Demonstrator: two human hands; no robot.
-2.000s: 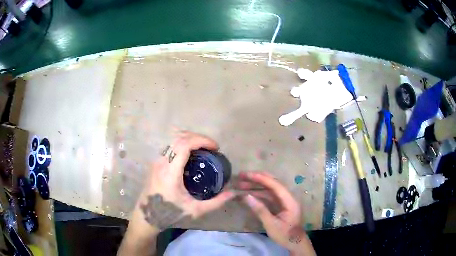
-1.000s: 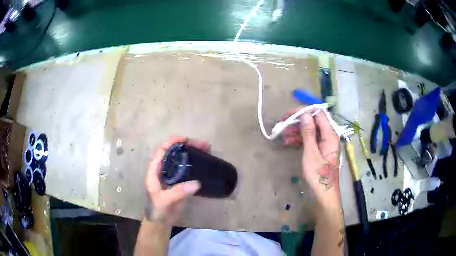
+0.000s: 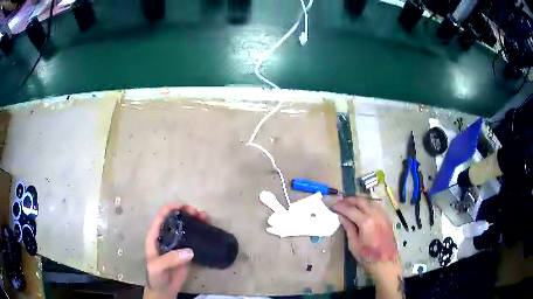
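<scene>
My left hand point(image 3: 169, 260) is shut on a black cylindrical unit point(image 3: 209, 240), tilted with its glossy end cap point(image 3: 170, 229) toward the upper left. A flat white work glove point(image 3: 304, 217) lies on the bench. My right hand point(image 3: 368, 230) is at the glove's right edge, fingertips close together beside the screwdriver shaft; whether they pinch anything is unclear. The blue-handled screwdriver point(image 3: 312, 187) lies just above the glove. A white cable point(image 3: 266, 153) runs from the belt down to the glove; its end there is hidden.
Hammer head point(image 3: 369, 181), blue-handled pliers point(image 3: 412, 178), a black roll point(image 3: 435, 141) and black discs point(image 3: 447, 251) lie at right, near an upright blue piece point(image 3: 459, 155). Rings point(image 3: 24, 210) are at left. Black units point(image 3: 153, 9) stand on the green belt point(image 3: 175, 58).
My left hand keeps the unit, now tilted side-on. My right hand left the unit, handled the cable, and moved lower. The glove and screwdriver lie farther left and lower. The view has shifted.
</scene>
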